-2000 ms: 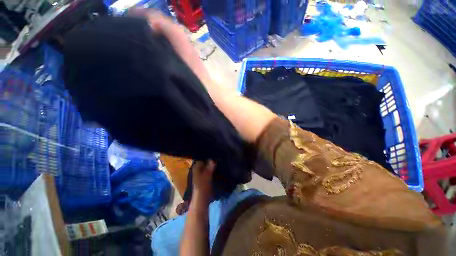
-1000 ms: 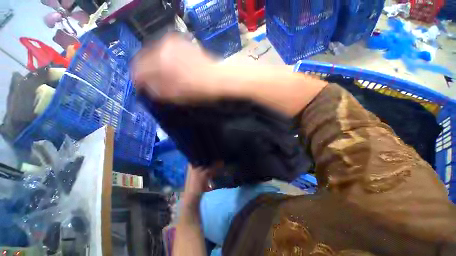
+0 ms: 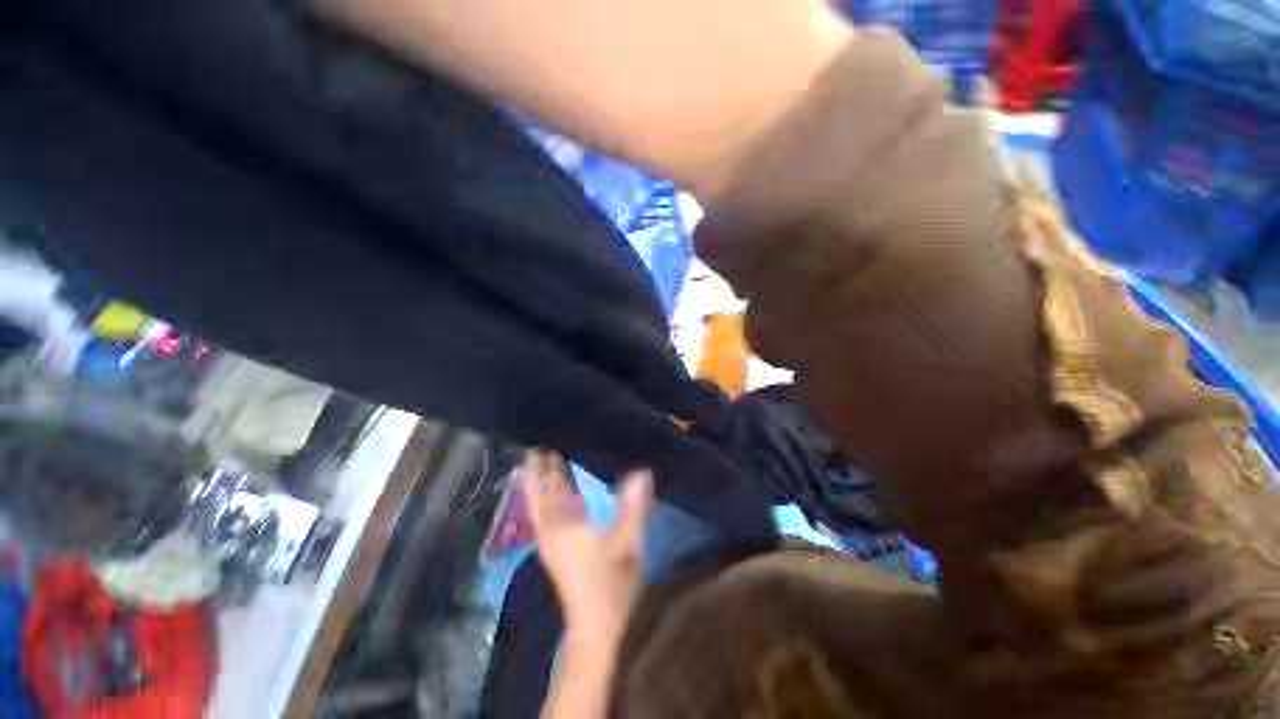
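Observation:
A long black garment [image 3: 351,267] stretches from the upper left down to my lap, blurred by motion. My left hand [image 3: 590,548] is at its lower edge, with fingers and thumb apart and not closed on the cloth. My right forearm, in a brown sleeve with gold trim, crosses the top above the garment. My right hand is cut off by the upper edge, so its grip is hidden. More bunched black cloth [image 3: 807,450] lies by my lap, below the sleeve.
The white bench with its wood edge [image 3: 358,576] is at lower left, bearing shiny clear plastic [image 3: 253,520] and a red plastic bag [image 3: 120,646]. Blue crates [image 3: 1179,141] stand at upper right. A blue rim [image 3: 1200,358] shows behind my right sleeve.
The view has swung left towards the bench. The black garment is now stretched out long to the upper left, and my right hand has gone out of the picture. My left hand's fingers are spread.

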